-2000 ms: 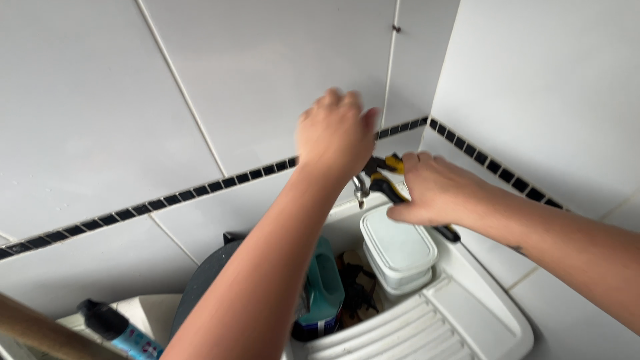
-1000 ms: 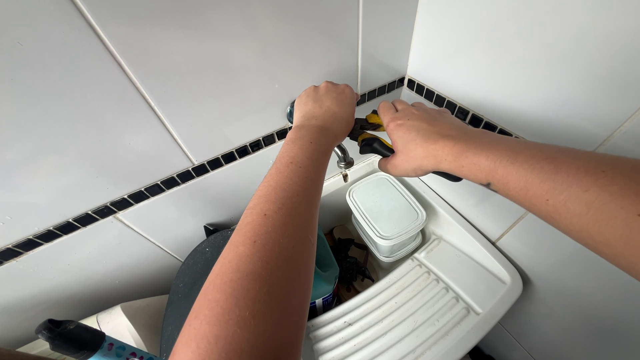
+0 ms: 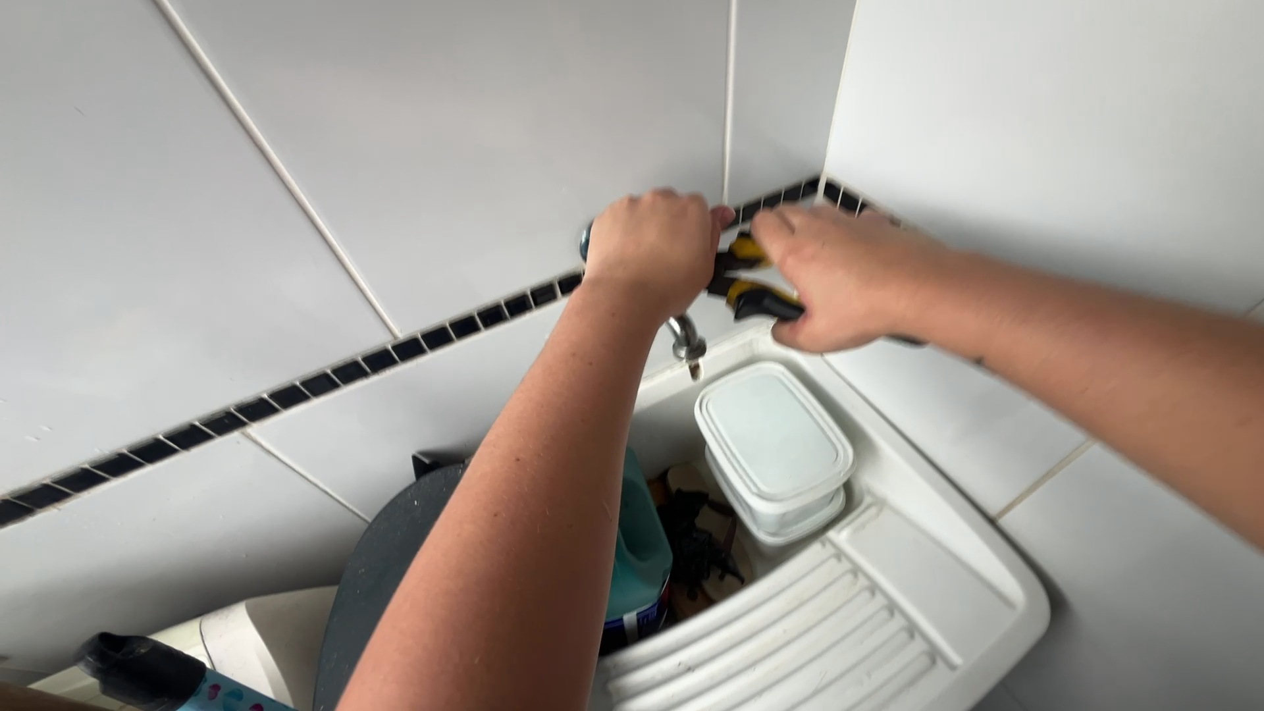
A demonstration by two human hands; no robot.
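My right hand (image 3: 844, 272) is closed around the black and yellow handles of pliers (image 3: 755, 296), whose jaws point left toward the tap and are hidden behind my left hand. My left hand (image 3: 657, 247) is wrapped over the upper part of the wall tap, covering most of it; what exactly its fingers grip is hidden. The metal spout (image 3: 686, 341) shows below my left wrist, pointing down over the white laundry sink (image 3: 958, 464).
In the sink are stacked lidded plastic containers (image 3: 775, 430), a teal plastic jug (image 3: 637, 543) and dark items (image 3: 696, 533). A dark round object (image 3: 380, 553) and a black-capped blue bottle (image 3: 148, 671) lie to the left. Tiled walls (image 3: 494, 128) meet behind the tap.
My left hand was blurred and raised with loose fingers two seconds ago; since one second ago it has been closed over the tap. The pliers remain in my right hand. The view has shifted.
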